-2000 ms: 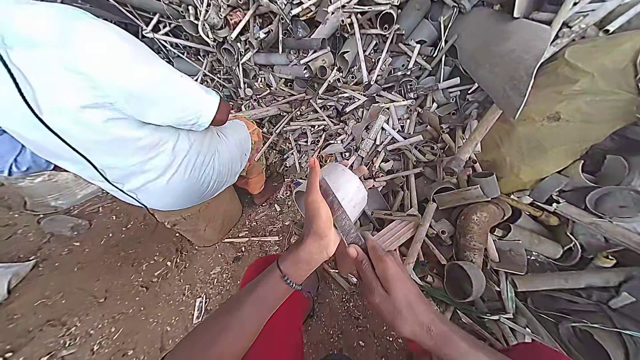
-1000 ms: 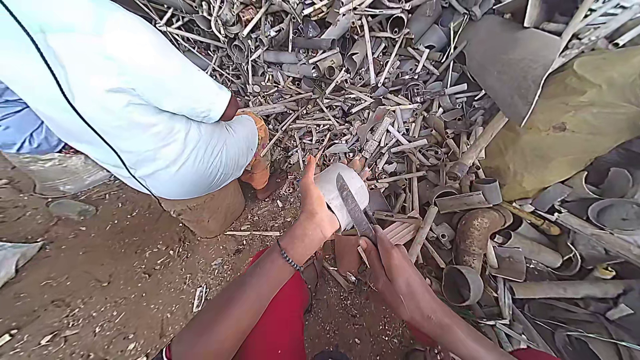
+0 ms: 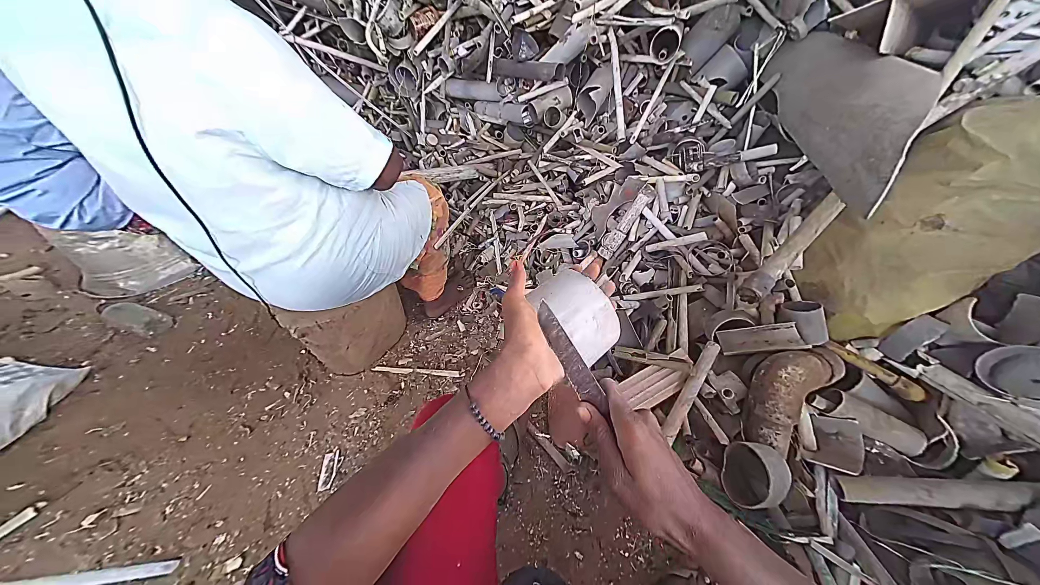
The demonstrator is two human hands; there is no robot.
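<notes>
A short, wide white plastic pipe piece (image 3: 581, 313) rests in my left hand (image 3: 528, 341), whose thumb points up and whose fingertips show past the far side of the piece. My right hand (image 3: 642, 455) is closed around the handle end of a knife with a dark, worn blade (image 3: 569, 353). The blade slants up and left across the near left side of the white piece; whether its edge touches the surface cannot be told. The knife's handle is mostly hidden by my fingers.
A person in a pale shirt (image 3: 268, 154) sits close on the left on a block (image 3: 349, 329). Ahead and right lies a heap of scrap pipes, with a curved pipe elbow (image 3: 780, 390), a grey sheet (image 3: 853, 114) and a yellowish sack (image 3: 934, 219). Bare dirt (image 3: 203, 439) lies lower left.
Two seconds ago the blade lay lower along the white piece beside my left palm; one second ago it lay across the piece's middle. It now lies along its near left side.
</notes>
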